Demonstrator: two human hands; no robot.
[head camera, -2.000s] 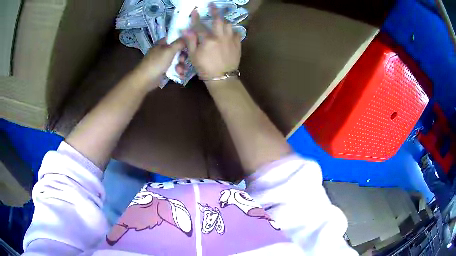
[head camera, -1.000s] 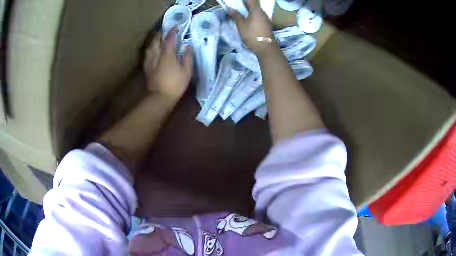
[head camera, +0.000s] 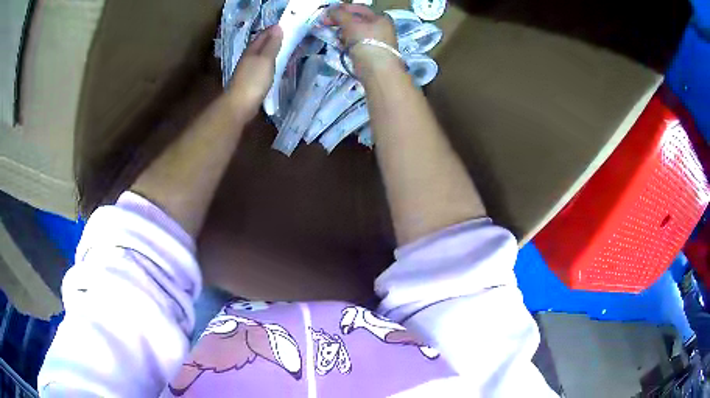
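Note:
Several white device units (head camera: 318, 93) lie piled in a brown carton (head camera: 514, 124), with rounded heads and long handles. One brighter white unit (head camera: 289, 48) is above the pile, between my hands. My left hand (head camera: 255, 71) grips its left side, with fingertips against it. My right hand (head camera: 360, 33) has its fingers on the upper right part of the same unit. The far end of this unit is cut off by the top edge of the picture. My right hand and wrist hide part of the pile.
A red perforated stool (head camera: 630, 210) stands on the blue floor (head camera: 615, 301) to the right of the carton. A carton flap (head camera: 47, 93) is at the left. Grey-brown flat sheets (head camera: 607, 354) lie at the lower right.
One second ago my hands were farther apart, with the left one open beside the pile. Now they have come together on one bright unit. The view has shifted, showing more of the stool.

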